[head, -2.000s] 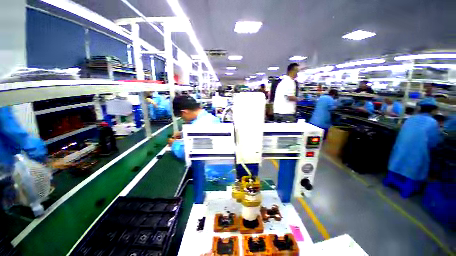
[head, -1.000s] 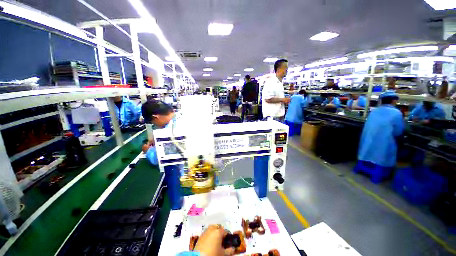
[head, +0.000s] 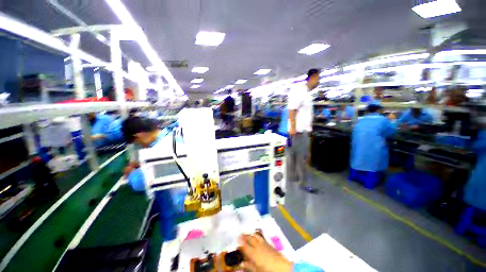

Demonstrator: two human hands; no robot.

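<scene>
My right hand (head: 264,256), bare with a blue sleeve, reaches in from the lower right over the machine table. Its fingers lie at the right side of an orange fixture (head: 221,262) with a black housing (head: 233,258) in its centre; the fingertips are blurred and I cannot tell if they grip anything. Another orange fixture (head: 203,264) sits to the left, cut by the bottom edge. The brass hot-press head (head: 205,195) hangs above and behind them. My left hand is not in view.
The white machine frame (head: 240,144) with blue posts and a control panel (head: 278,170) stands behind. Pink pieces (head: 277,243) lie on the table. A black tray (head: 101,257) is at left beside the green conveyor (head: 40,239). A person in white (head: 301,114) stands beyond.
The view has turned right. A hand seen at the fixtures one second ago, likely my left, is gone, and my right hand has come in. The head no longer covers a fixture.
</scene>
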